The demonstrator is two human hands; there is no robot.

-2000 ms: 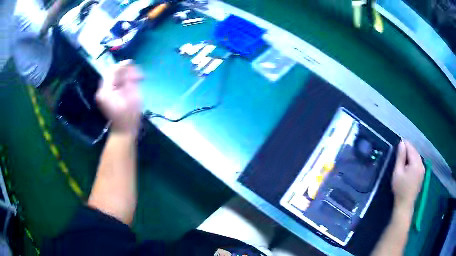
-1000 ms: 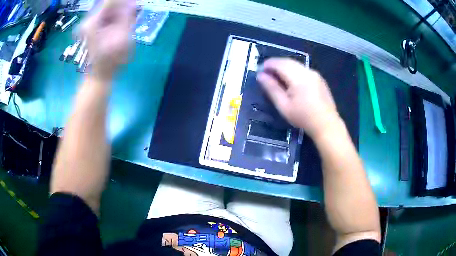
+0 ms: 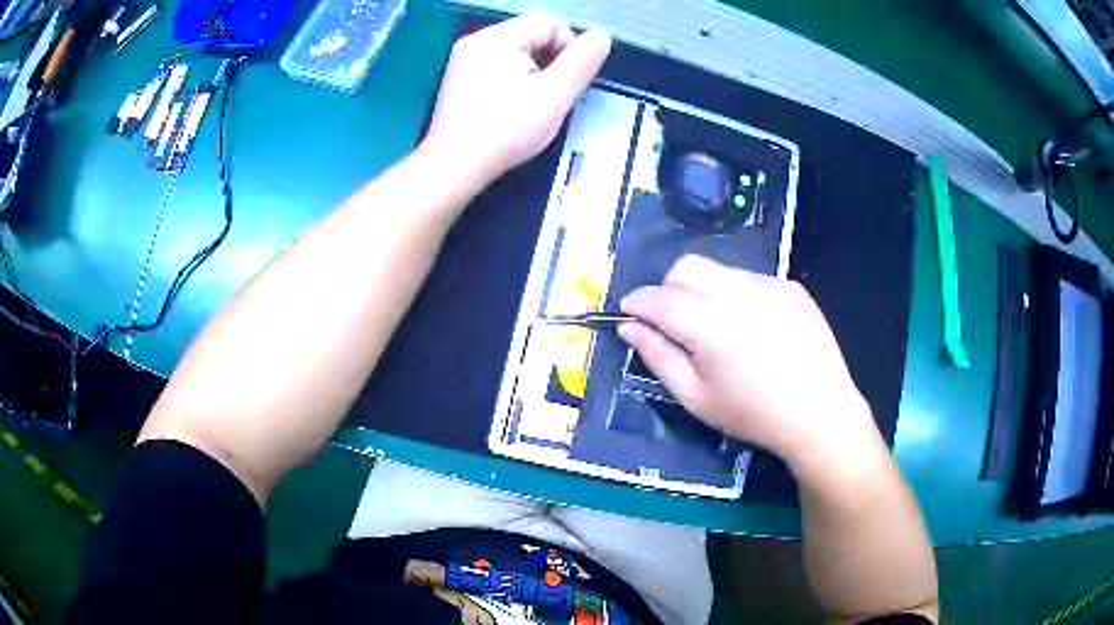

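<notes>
The opened device chassis (image 3: 792, 220) lies on the black mat (image 3: 415, 330), dark inside with a pale strip on its left. A yellow-orange patch (image 3: 571, 375) shows on that strip. My right hand (image 3: 733, 348) is over the chassis and holds thin tweezers (image 3: 599, 319) in its fingertips, their tip pointing left over the pale strip. A black round part (image 3: 702, 183) shows near the far end. My left hand (image 3: 519, 86) is at the chassis's far left corner, fingers curled; whether it holds anything is hidden.
A blue tray (image 3: 232, 22) and a clear plastic box (image 3: 345, 43) are at the far left. Small metal pieces (image 3: 165, 112) and a black cable (image 3: 227, 159) lie on the left. A green strip (image 3: 944, 263), a black strip (image 3: 1008, 366) and a black-framed pale panel (image 3: 1075, 379) are on the right.
The view has swung over the chassis. My left hand has come from the left side to the chassis's far left corner. My right hand has moved nearer me, and tweezers now show in it.
</notes>
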